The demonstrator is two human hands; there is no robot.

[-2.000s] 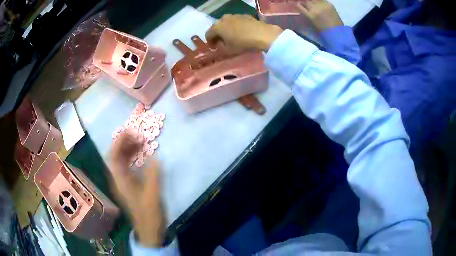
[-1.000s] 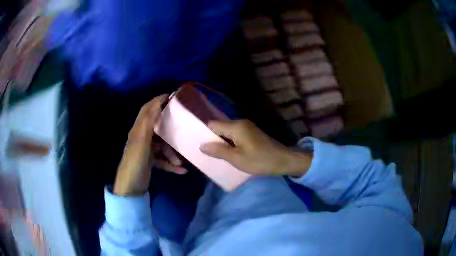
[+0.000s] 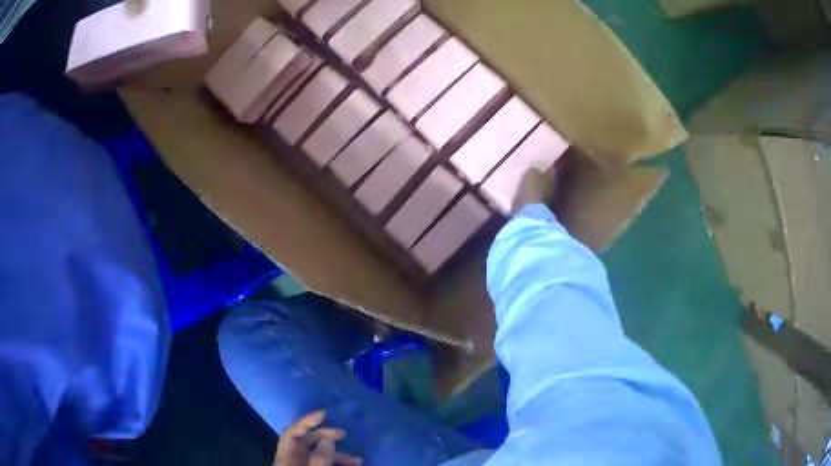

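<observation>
An open carton (image 3: 319, 264) holds several pale pink shells (image 3: 369, 173) packed in two rows, with dark brown gaps between them. My right hand (image 3: 536, 188) is at the row's right end, on the end of a pink shell (image 3: 512, 168), its fingers partly hidden between the shell and the carton wall. My left hand (image 3: 314, 443) is low over my lap, cut off by the bottom edge, fingers a little apart, with nothing visible in it.
Another pink shell (image 3: 137, 41) is outside the carton at the upper left, with what looks like a fingertip on it. A person in blue clothing (image 3: 73, 273) is at the left. Green floor (image 3: 661, 273) and flat brown cardboard (image 3: 747, 209) are at the right.
The view has turned from the work sheet to the carton. The shell held in both hands is out of them; my right hand has reached to the carton and my left hand has let go.
</observation>
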